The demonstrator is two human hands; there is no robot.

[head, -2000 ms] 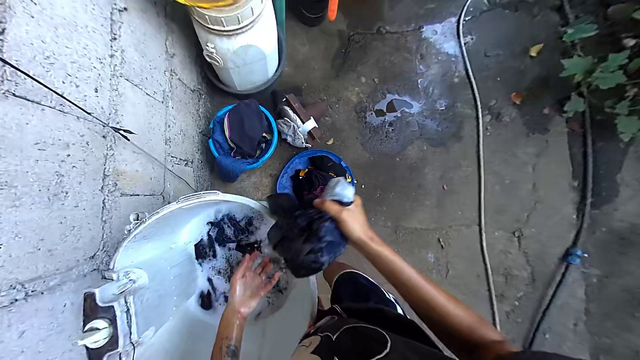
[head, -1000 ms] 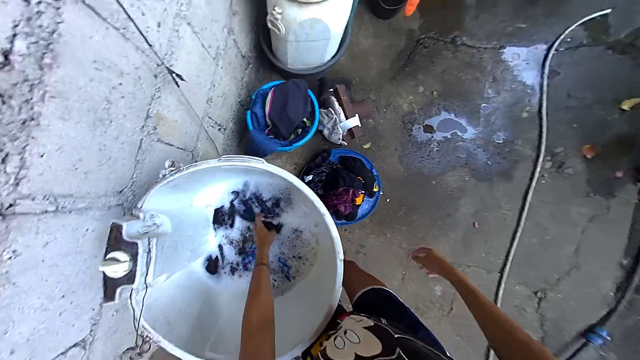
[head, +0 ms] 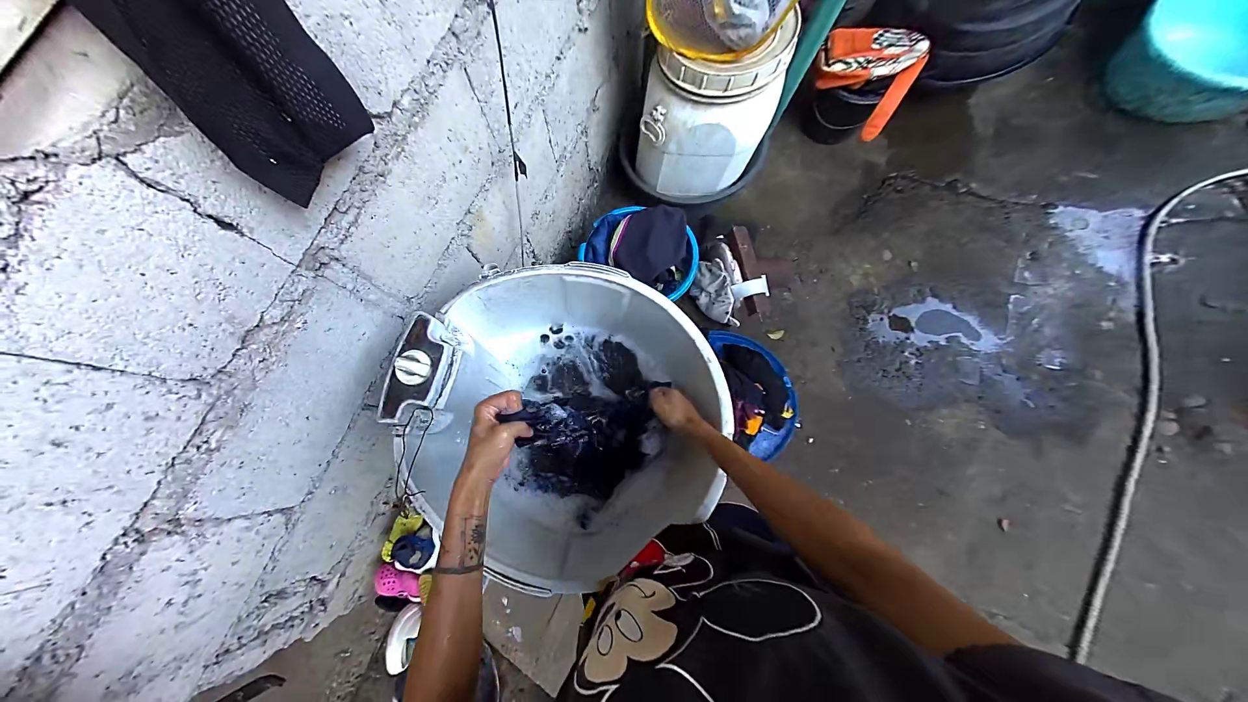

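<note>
Both hands are inside the white tub of a washing machine, over dark soapy water. My left hand grips one part of a dark wet garment, and my right hand grips it on the other side. The cloth spans between them, its lower part down in the water and suds. A control knob sits on the machine's rim, left of my left hand. Outside the tub, to the right, a blue basin holds dark clothes, and a smaller blue basin holds more dark cloth.
A rough block wall runs along the left, with a dark cloth hanging on it. A lidded white drum stands beyond the tub. On the wet concrete floor lies a hose; a teal bucket stands at the upper right.
My right hand, out over the floor one second ago, is now in the tub holding the garment. My left hand has come up from the water with cloth in it. The view has shifted.
</note>
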